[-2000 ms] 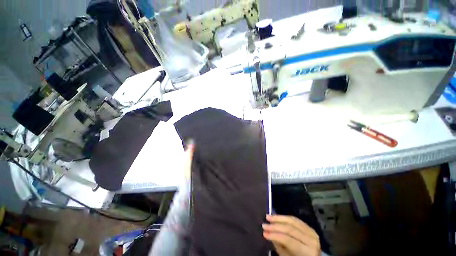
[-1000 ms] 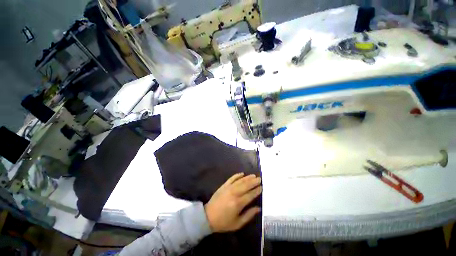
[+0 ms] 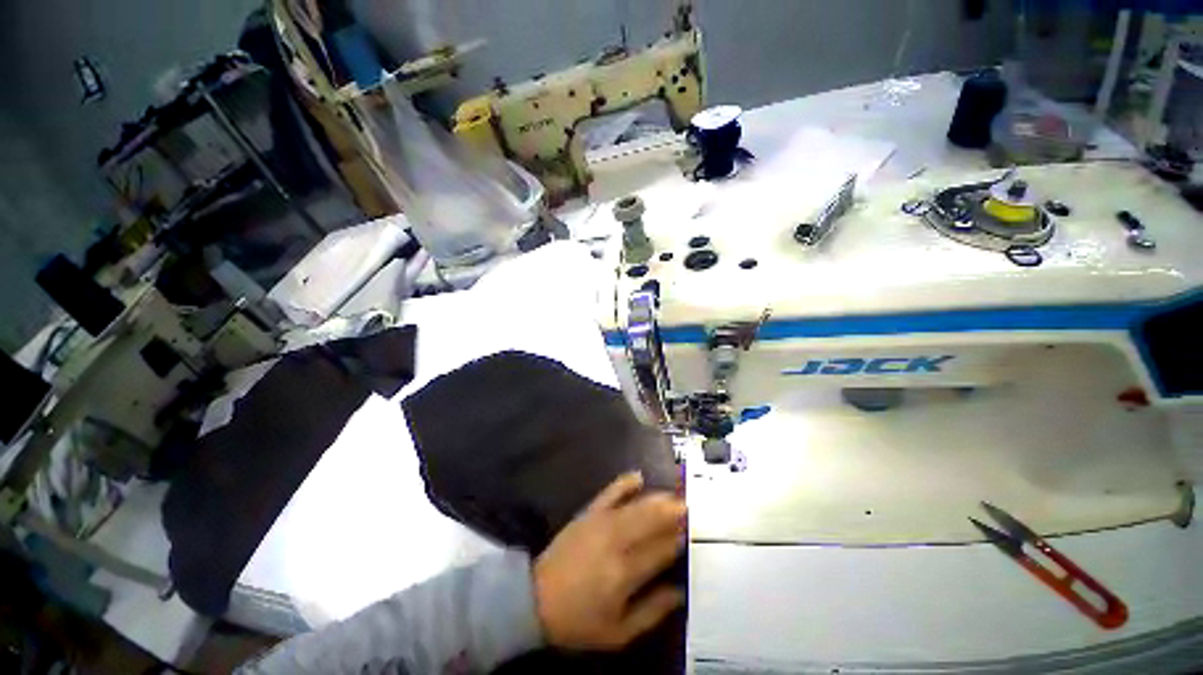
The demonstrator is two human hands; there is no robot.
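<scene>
The dark garment panel (image 3: 521,442) lies on the white table, its curved end pointing away from me and its right edge running up to the needle area. My left hand (image 3: 614,567) lies on the panel near its right edge, fingers towards the needle, slightly blurred; it presses the cloth from above. The presser foot area (image 3: 712,448) sits beneath the left end of the white JACK sewing machine (image 3: 924,343), just beyond the panel's right corner. The lower part of the panel is hidden by my hand and sleeve and cut off by the picture's edge. My right hand is out of the picture.
Thread snips (image 3: 1055,567) with red-orange handles lie right of the panel, below the machine. Dark waiting cut pieces (image 3: 277,455) lie at the left. A clear plastic bag (image 3: 455,185) hangs behind, near an older cream machine (image 3: 607,106). Black thread spools (image 3: 716,143) stand behind the machine.
The view has moved closer to the machine. My left hand has come from the panel's left edge onto its right part. My right hand, earlier at the lower right edge, has left the picture.
</scene>
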